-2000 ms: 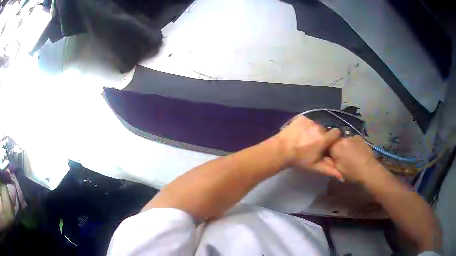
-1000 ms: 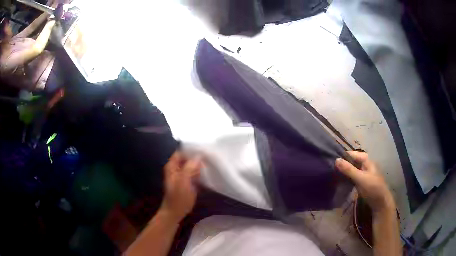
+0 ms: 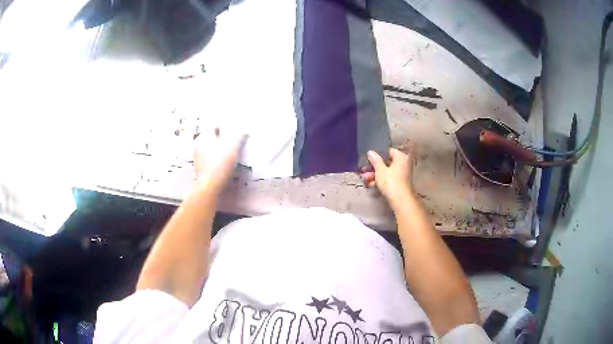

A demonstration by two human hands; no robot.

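The color-blocked panel point(image 3: 328, 101) lies lengthwise away from me, with white at left, purple in the middle and dark grey at right. Its short end is near the table's front edge. My right hand point(image 3: 388, 169) pinches the grey corner of that end. My left hand point(image 3: 218, 154) is at the lower left of the white section, washed out by glare; its fingers look spread, and whether they hold cloth cannot be told. The steam iron point(image 3: 489, 149) with its reddish-brown handle is parked at the right, touched by neither hand.
Dark crumpled cloth point(image 3: 154, 30) lies at the far left. Other panels point(image 3: 480, 44) lie at the far right. The hose point(image 3: 583, 144) runs from the iron along the pale wall. The padded table's point(image 3: 309, 193) front edge is close to my body.
The panel was lifted and folded between both hands; now it lies flat, pointing away from me. Earlier, both hands were together at the iron. The view has shifted, showing the whole iron.
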